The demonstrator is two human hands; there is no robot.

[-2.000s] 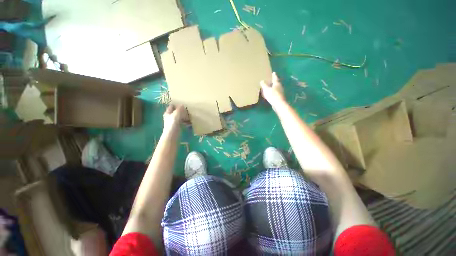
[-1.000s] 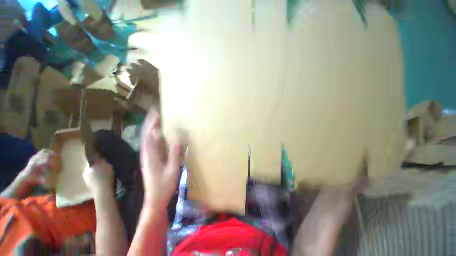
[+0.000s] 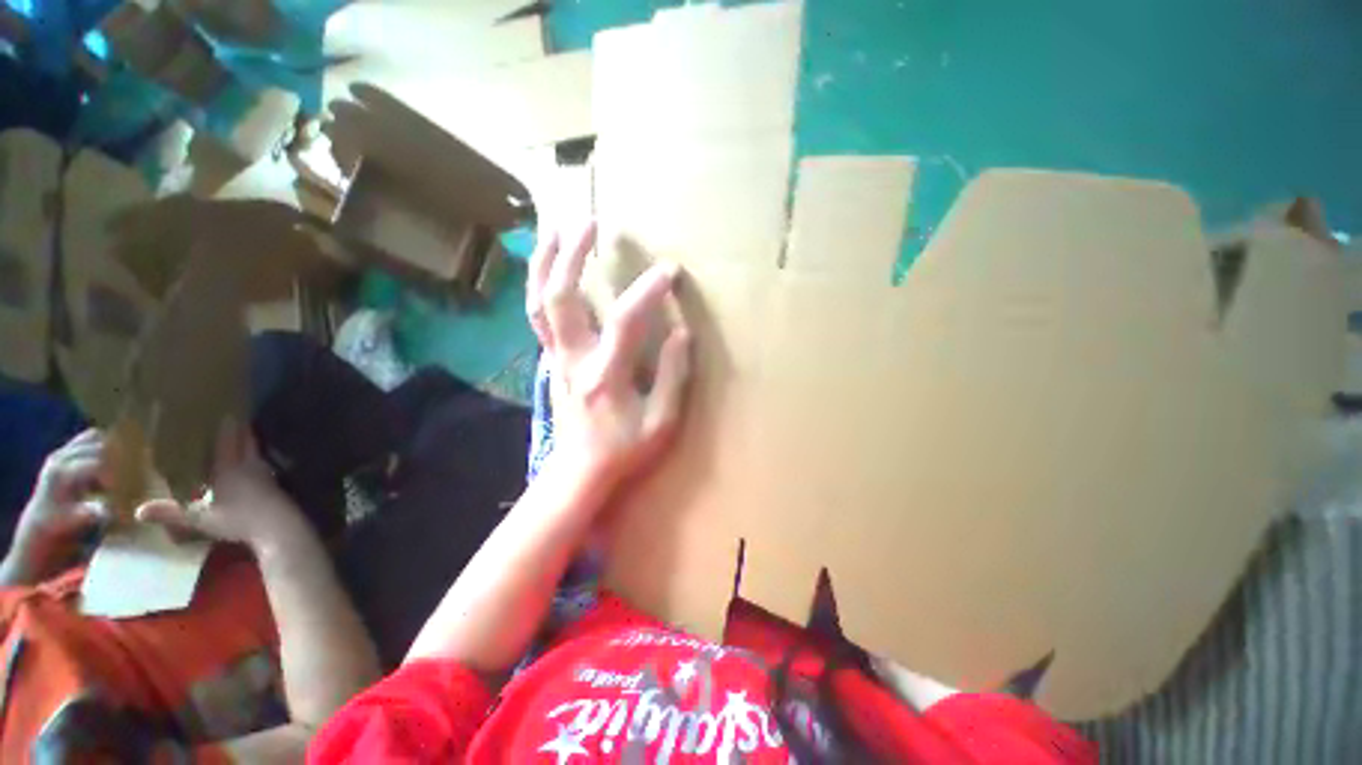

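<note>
A large tan box blank point(image 3: 956, 404) lies in front of my chest, wide and mostly flat, with notches and flaps along its far and near edges. A long flap point(image 3: 695, 135) stretches away at its far left. My left hand point(image 3: 605, 359) is at the blank's left side, fingers bent and resting against the cardboard near the base of that flap. My right hand does not show. My right sleeve runs under the near edge of the blank, which hides the forearm and hand.
A seated person in an orange top point(image 3: 165, 658) at my left holds a cardboard piece point(image 3: 194, 359). An open box point(image 3: 411, 194) and loose blanks point(image 3: 433, 53) lie on the green floor ahead left. A stack with ribbed edges point(image 3: 1270, 643) is at my right.
The blank came up from the floor to my body and now lies lower and farther right. My left hand moved from beside its edge onto its left side. My right hand went out of sight.
</note>
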